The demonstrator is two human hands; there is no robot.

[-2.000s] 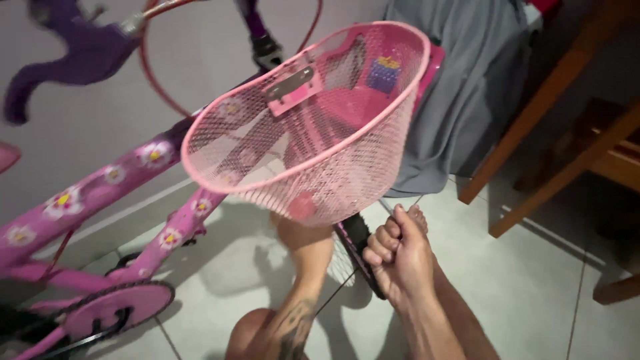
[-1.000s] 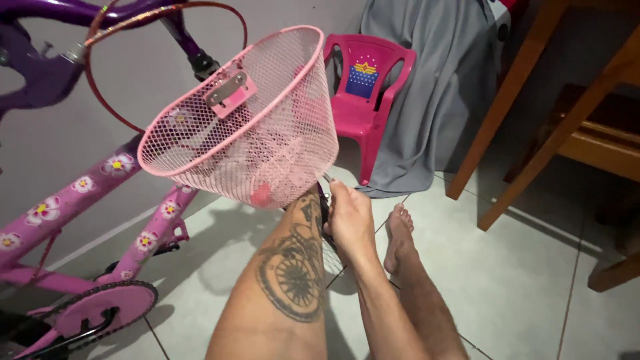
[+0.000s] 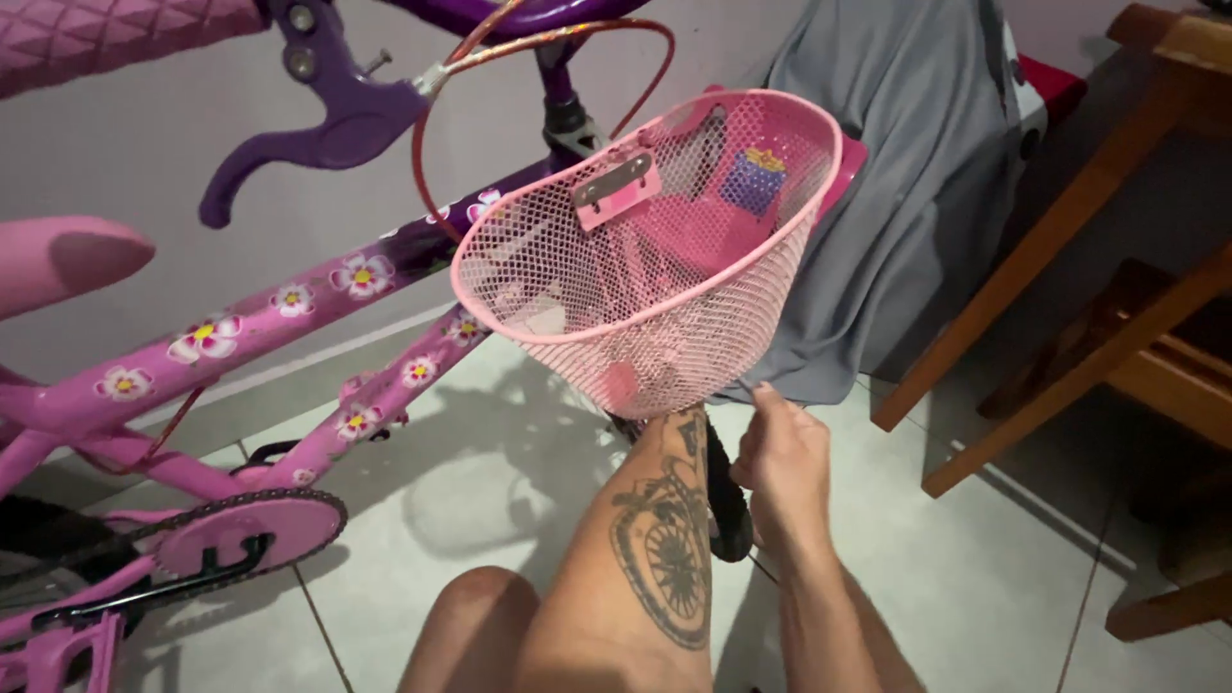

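Observation:
A pink wire-mesh bicycle basket (image 3: 674,318) with a metal bracket (image 3: 616,190) on its rear wall tilts at the front of a pink and purple bicycle (image 3: 298,298). My tattooed left forearm (image 3: 664,539) reaches under the basket, which hides my left hand. Just right of the forearm, below the basket's lower right side, my right hand (image 3: 789,452) is closed, with a thin metal rod (image 3: 746,385) at its fingertips pointing up toward the mesh. What the rod belongs to is hidden. A black tyre (image 3: 729,500) shows between the forearm and my right hand.
Behind the basket stand a small pink plastic chair (image 3: 842,178) and a hanging grey cloth (image 3: 895,192). Wooden furniture legs (image 3: 1035,250) stand at right. A purple brake lever (image 3: 332,130) juts out at upper left; the chainring (image 3: 255,534) is at lower left.
My right hand has turned from its curled fingers showing to its thumb side up. My left forearm has reached farther under the basket since the oldest frame. The view has shifted.

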